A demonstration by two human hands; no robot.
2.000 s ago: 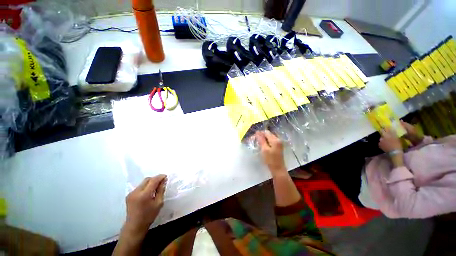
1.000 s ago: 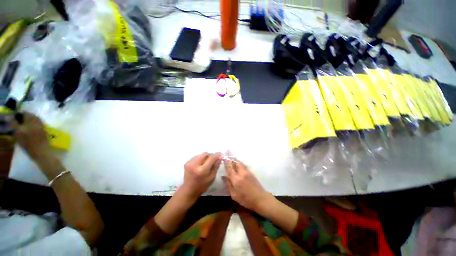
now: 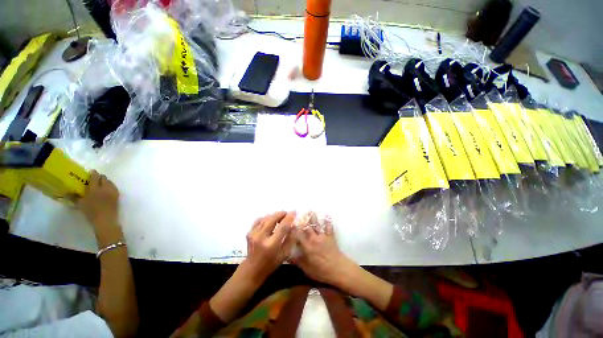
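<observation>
My left hand and my right hand are close together at the table's front edge. The fingers of both pinch a crumpled clear plastic bag; its flat part cannot be told from the white table. To the right, yellow retail boxes in clear bags lean in a row, with loose plastic hanging toward the table edge. Black rounded items lie behind them. Red and yellow scissors lie on a white sheet ahead of my hands.
At left, another person's hand holds a yellow box. Behind are a bulky plastic bag of stock, a smartphone, an orange flask and white cables. A red stool stands below the table.
My right hand has left the boxed row and come beside my left hand at the plastic bag. The view has turned left. The person at left now holds a yellow box upright over the table.
</observation>
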